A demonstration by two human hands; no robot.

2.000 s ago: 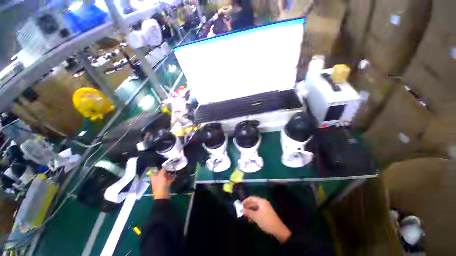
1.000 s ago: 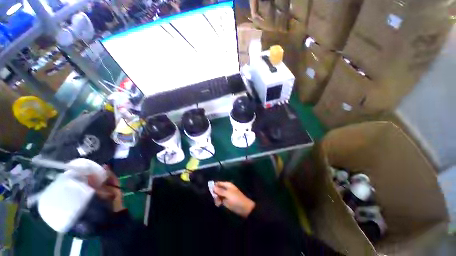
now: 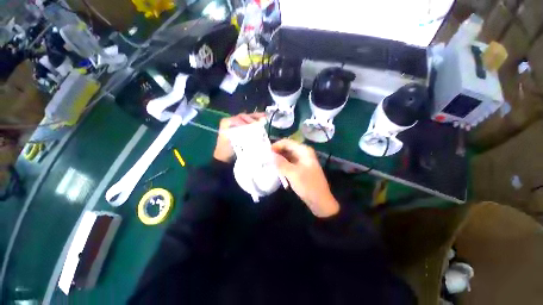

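Note:
A white camera (image 3: 257,164) is held in front of my body, off the bench, with white parts facing me; its black ball head does not show. My left hand (image 3: 231,136) grips it from behind at its upper left, the fingers partly hidden. My right hand (image 3: 303,173) is at its right side, thumb and fingers closed at its edge near a small white piece. Three PTZ dome cameras stand on the green mat beyond: one at left (image 3: 284,89), one in the middle (image 3: 325,104), one at right (image 3: 393,118).
Behind the row are a keyboard (image 3: 357,52), a lit monitor (image 3: 363,18) and a power supply (image 3: 467,83). At left lie a white ribbon (image 3: 146,153), a yellow tape roll (image 3: 155,206), a yellow stick (image 3: 179,157) and an open narrow box (image 3: 89,253). A carton (image 3: 500,250) holds white parts at lower right.
The white camera my left hand held at far left is now in front of me, with my right hand on it. The view has swung back left from the carton.

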